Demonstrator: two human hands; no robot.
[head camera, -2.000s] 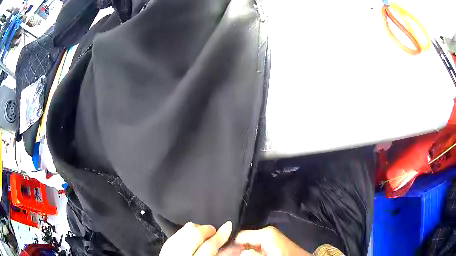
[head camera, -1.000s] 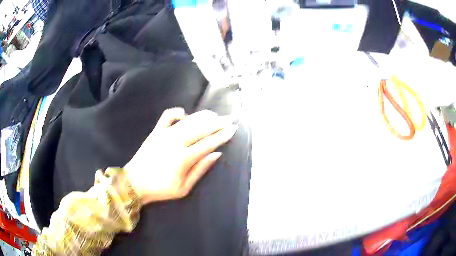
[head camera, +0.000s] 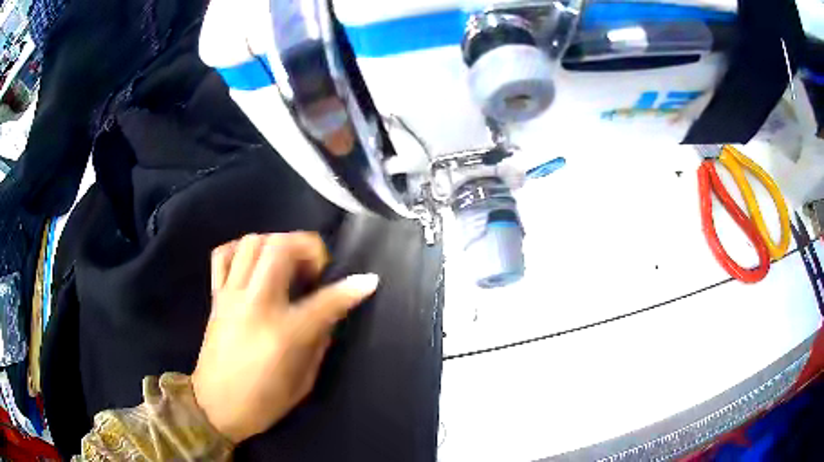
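A large black garment lies flat and heaped on the left of the machine table, its straight right edge running down from the needle area. The presser foot stands at the upper end of that edge. My left hand is over the cloth, left of the foot, with fingers curled, thumb apart and pointing right, and no cloth visibly pinched. The hand is slightly blurred. My right hand is not in view.
The white machine head spans the top. A grey knob is right of the foot. Scissors with red and yellow handles lie at the right. A ruler strip follows the front table edge. A black strip drapes over the head.
Both hands were at the cloth's lower edge; then my left hand lay spread near the foot. It is now further left, fingers curled. The view has shifted so the machine head shows larger.
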